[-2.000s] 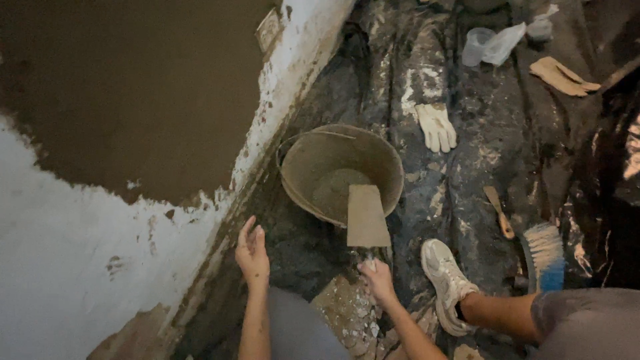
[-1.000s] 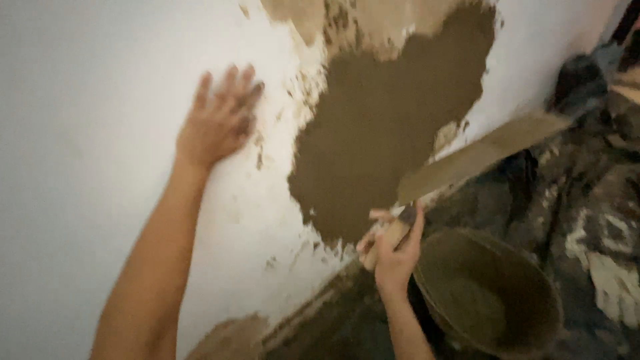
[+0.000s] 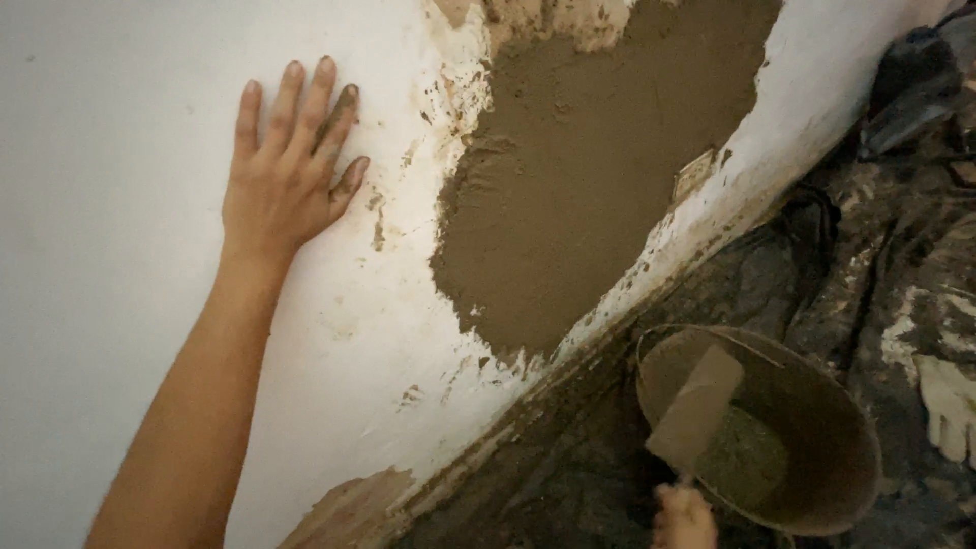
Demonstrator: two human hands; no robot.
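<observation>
My left hand (image 3: 286, 160) lies flat on the white wall (image 3: 343, 305), fingers spread, with brown smears on the index finger and thumb. To its right a wide patch of wet brown plaster (image 3: 579, 168) covers part of the wall, with ragged edges. At the lower right, my right hand (image 3: 685, 518) is closed round the handle of a plastering trowel (image 3: 698, 408). The trowel's blade is over the near left side of a bucket (image 3: 854, 457), which has some brown mix at its bottom. The right hand is blurred and cut by the frame's lower edge.
Dark plastic sheeting (image 3: 778, 282) covers the floor along the wall's foot. A pale work glove (image 3: 945, 408) lies on it, right of the bucket. A dark bundle (image 3: 911, 91) sits at the upper right. Bare tan wall shows above the plaster and at the bottom.
My left hand, low beside the bucket two seconds ago, is now on the wall. One second ago the trowel was at the plaster's lower edge; it is now over the bucket.
</observation>
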